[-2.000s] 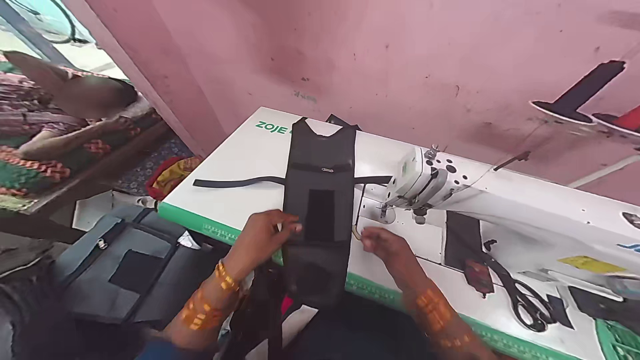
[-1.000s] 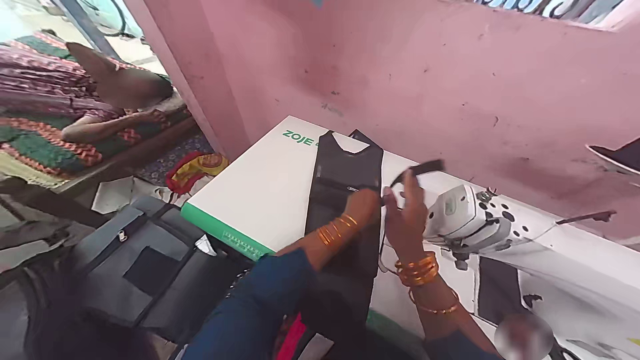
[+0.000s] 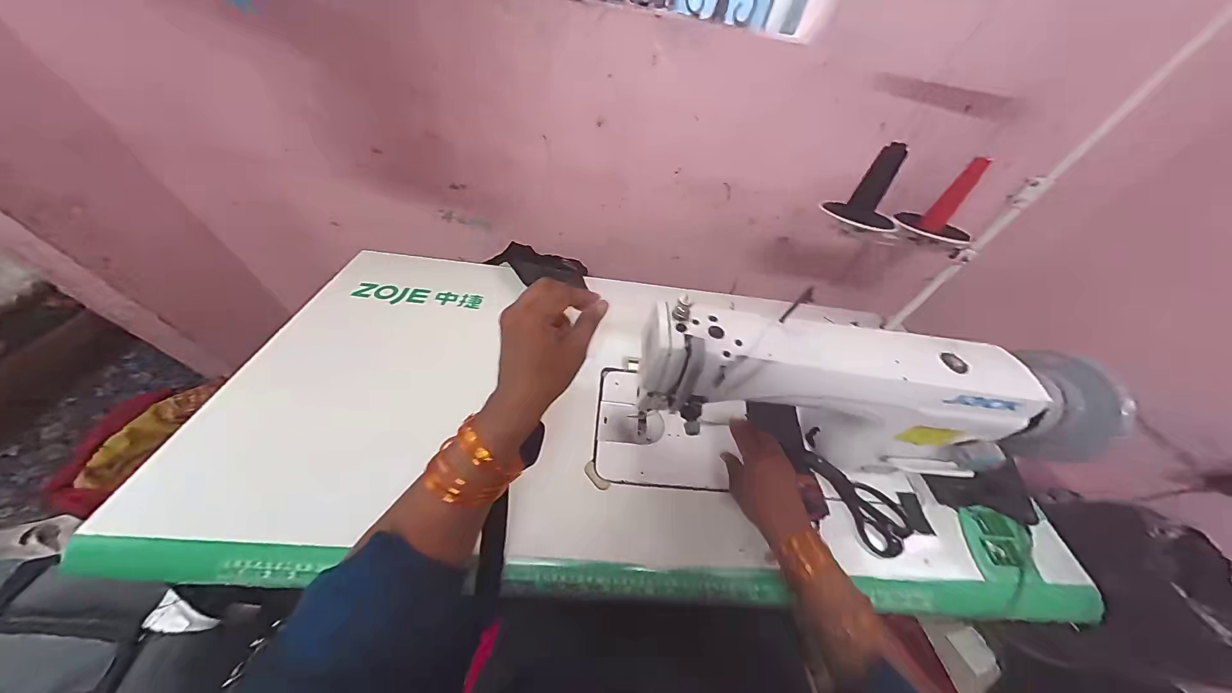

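Observation:
My left hand (image 3: 547, 342) is raised over the white sewing table, its fingers curled beside black fabric (image 3: 547, 268) at the back edge; whether it pinches anything is unclear. A black strap (image 3: 493, 539) passes beneath my left wrist and over the front edge. The white sewing machine (image 3: 818, 371) stands right of that hand. Under its arm, my right hand (image 3: 765, 481) lies with thumb and fingers apart, touching or close beside a flat black piece (image 3: 778, 428). Black-handled scissors (image 3: 866, 510) rest to the right of my right hand.
Black (image 3: 878, 183) and red (image 3: 956, 197) thread cones stand on holders behind the machine. A green plastic tray (image 3: 999, 539) sits at the table's right end, near dark cloth (image 3: 982, 491). The pink wall (image 3: 539, 125) borders the table's back.
The long black panel no longer lies between my hands on the tabletop. My right hand has moved away from my left, under the machine arm. The view has swung right.

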